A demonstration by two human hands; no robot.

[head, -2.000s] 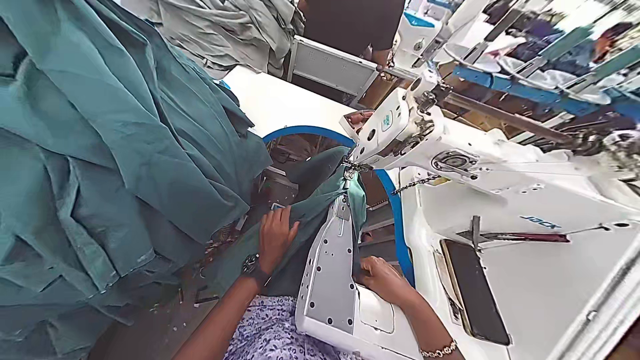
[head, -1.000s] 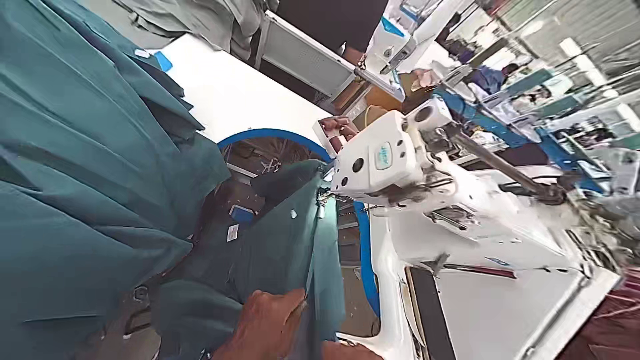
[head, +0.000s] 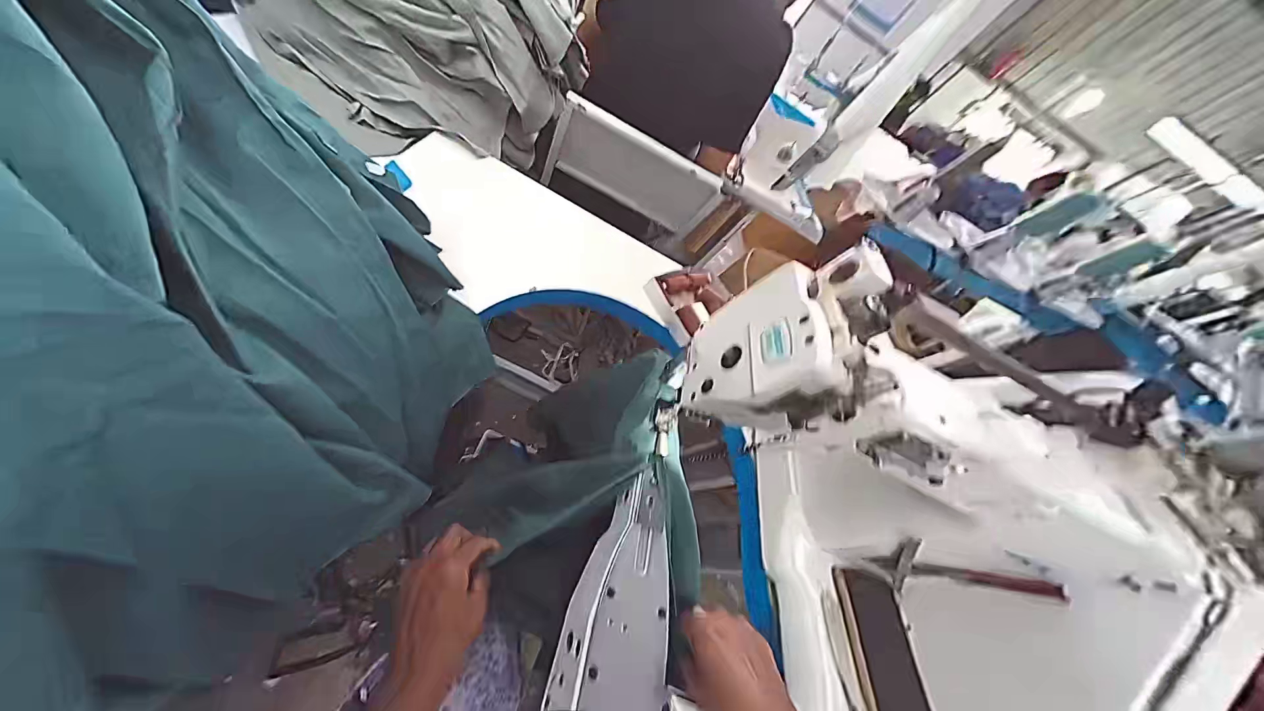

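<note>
Teal fabric (head: 553, 494) runs under the needle area of a white industrial sewing machine (head: 760, 346) and drapes on both sides of its narrow metal arm (head: 627, 592). Left of that arm, my left hand (head: 439, 602) pinches the edge of the fabric between thumb and fingers. My right hand (head: 731, 657) is low on the arm's right side, its fingers curled on the strip of fabric that hangs there. The fingertips of both hands are partly hidden.
A large pile of teal fabric (head: 197, 375) fills the left side. Behind stand a white table (head: 533, 237) with a blue curved edge, grey fabric (head: 425, 69) and a person in dark clothing (head: 691, 69). A dark flat object (head: 882, 642) lies on the machine at right.
One second ago fabric covered the metal arm; now the arm shows bare between two parts of the fabric. My left hand has moved to the left of the arm.
</note>
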